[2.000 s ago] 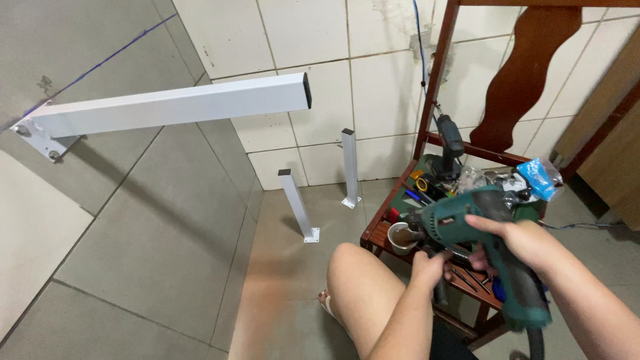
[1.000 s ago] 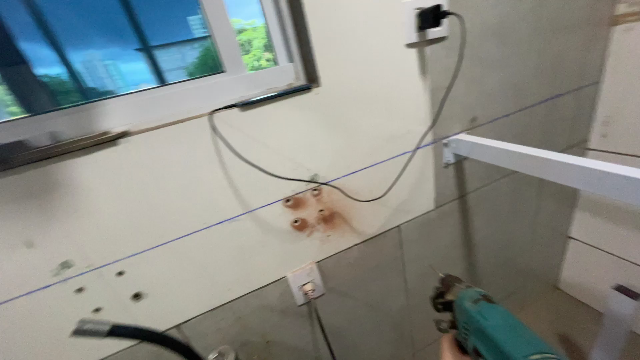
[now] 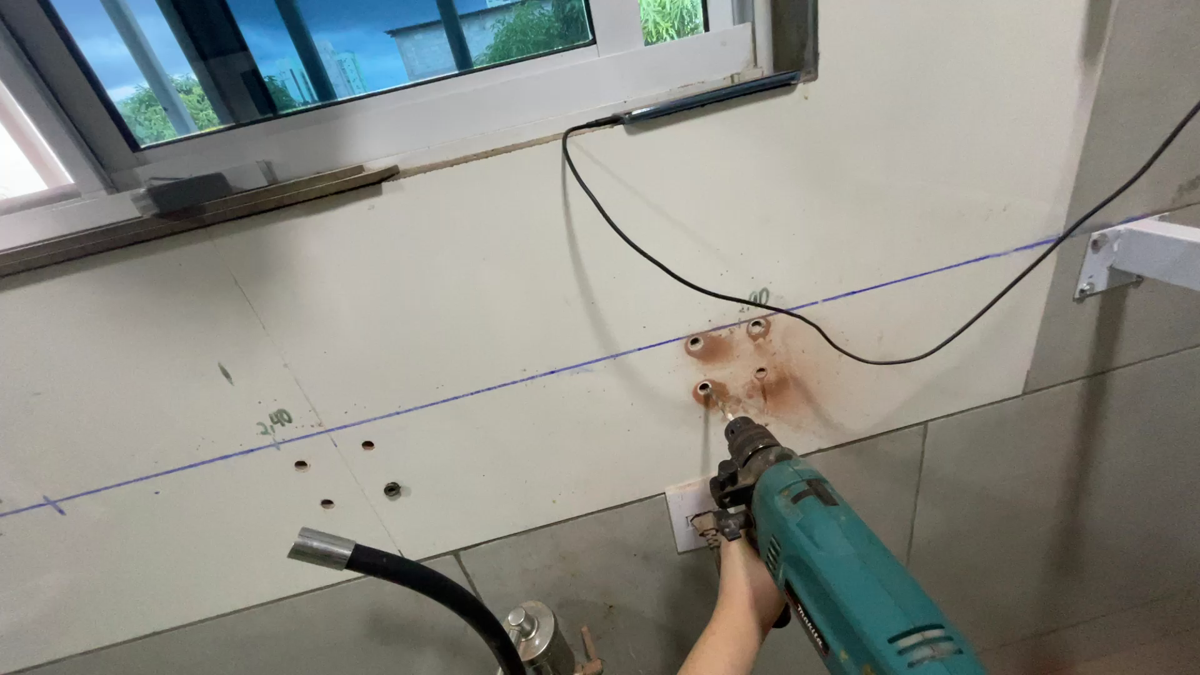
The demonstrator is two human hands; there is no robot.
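A teal Makita power drill points up and left at the pale wall. Its thin bit is by the lower-left hole of a group ringed with reddish dust; whether it touches cannot be told. My left hand is at the drill's front side handle, its fingers mostly hidden by the tool. My right hand is out of view. Two upper holes of the group, like the lower-left one, appear to hold wall plugs; the lower-right hole looks smaller. A blue line runs across the wall above them.
A black cable hangs across the wall. Below the drilled group is a wall outlet. A white metal bracket juts out at right. Lower left are several more holes, a black hose and a metal canister. A window is above.
Two seconds ago both hands held the drill over a wooden chair laden with tools. The view has swung to the window wall, and the drill has come up to the dusty holes.
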